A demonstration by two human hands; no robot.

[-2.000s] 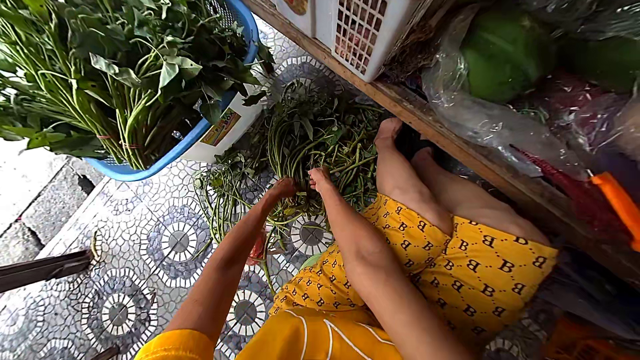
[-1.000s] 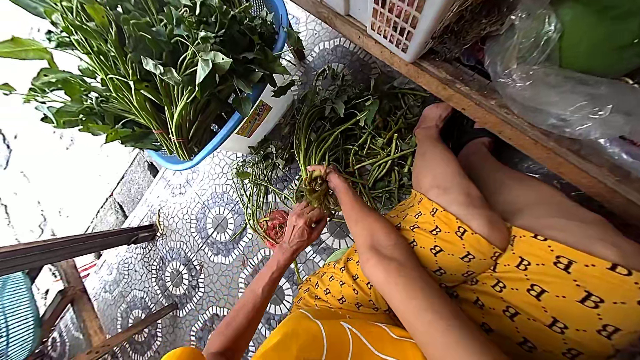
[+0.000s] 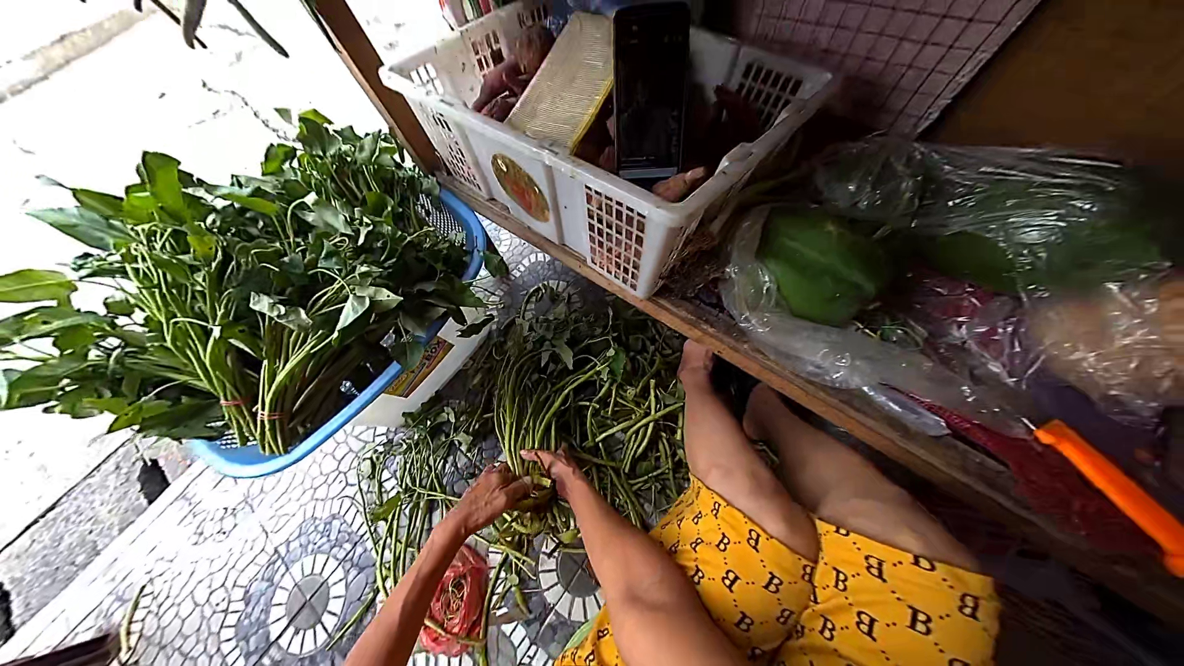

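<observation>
Both my hands meet at the stem ends of a bunch of leafy green stalks [image 3: 532,398] above the patterned floor. My left hand [image 3: 495,498] touches the lower end of the stems from the left. Around the stems just above it closes my right hand [image 3: 555,470]. More loose greens [image 3: 638,407] lie on the floor behind and beside the bunch. A red plastic bag [image 3: 455,601] with rubber bands in it, as far as can be told, rests on the floor below my left hand. Tied bundles of greens [image 3: 268,324] fill a blue basket [image 3: 319,444] at the left.
The blue basket sits on a white container [image 3: 430,379]. A wooden shelf edge [image 3: 740,347] crosses at the right, bearing a white plastic crate [image 3: 573,199] with a phone [image 3: 650,92], green fruit in clear plastic [image 3: 823,264] and an orange-handled tool [image 3: 1110,481]. My legs are folded beneath it.
The view has tilted up, showing more of the crate. My left hand, lower near the red bag one second ago, is now up at the stem ends beside my right hand.
</observation>
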